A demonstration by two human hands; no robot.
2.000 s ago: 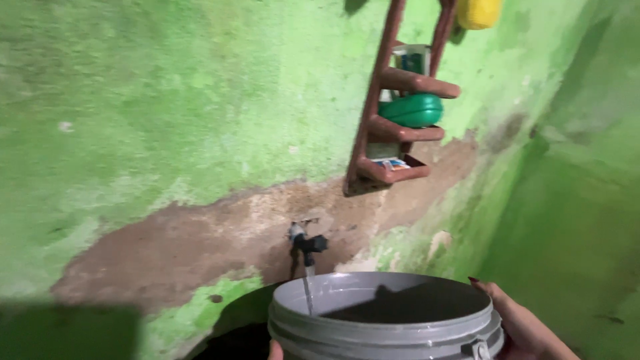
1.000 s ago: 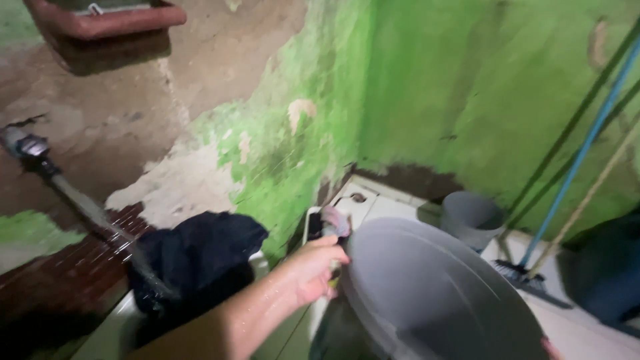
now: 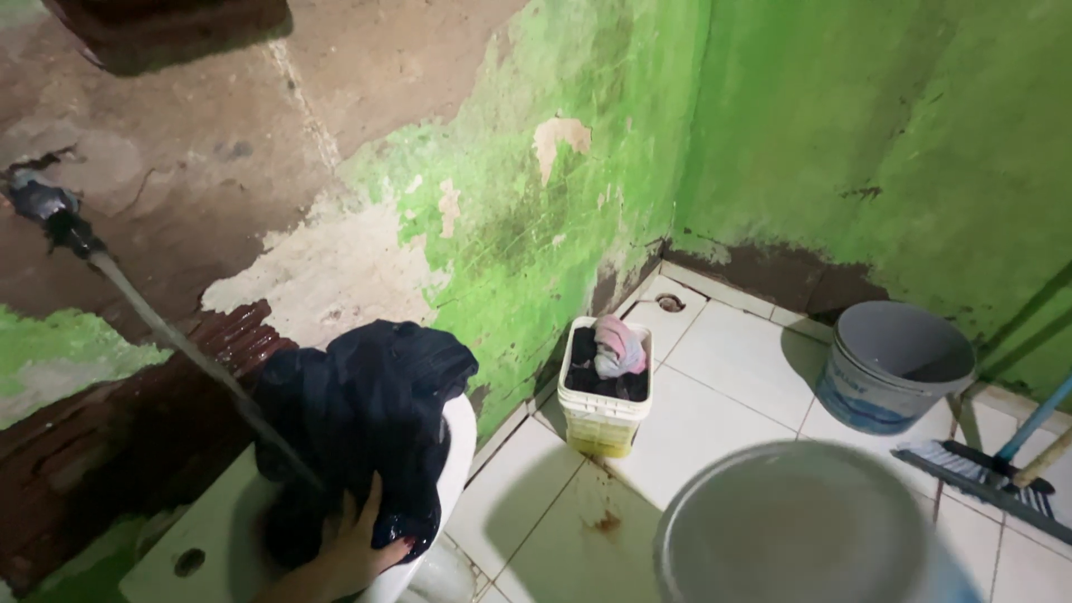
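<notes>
My left hand (image 3: pixel 350 540) grips a bunch of dark wet cloth (image 3: pixel 377 402), its thumb and fingers spread around the folds. The cloth is heaped in a white basin (image 3: pixel 459 440) and hangs partly over its rim. From a black wall tap (image 3: pixel 54 213) at the left, a stream of water (image 3: pixel 180 339) runs down onto the cloth. A large grey bucket (image 3: pixel 796 528) shows, blurred, at the bottom right. My right hand is outside the view, so whether it holds this bucket cannot be seen.
A white tub (image 3: pixel 605 414) with dark cloth and a pink and grey cloth (image 3: pixel 620 347) stands on the tiled floor (image 3: pixel 720 368) by the wall. Behind, at the right, are a smaller grey bucket (image 3: pixel 896 368) and a broom (image 3: pixel 988 481). A floor drain (image 3: pixel 670 302) lies near the corner.
One second ago my left hand was beside the large bucket's rim; now it is on the dark cloth. Two seconds ago the bucket was under the tap's stream. The view has swung right and down.
</notes>
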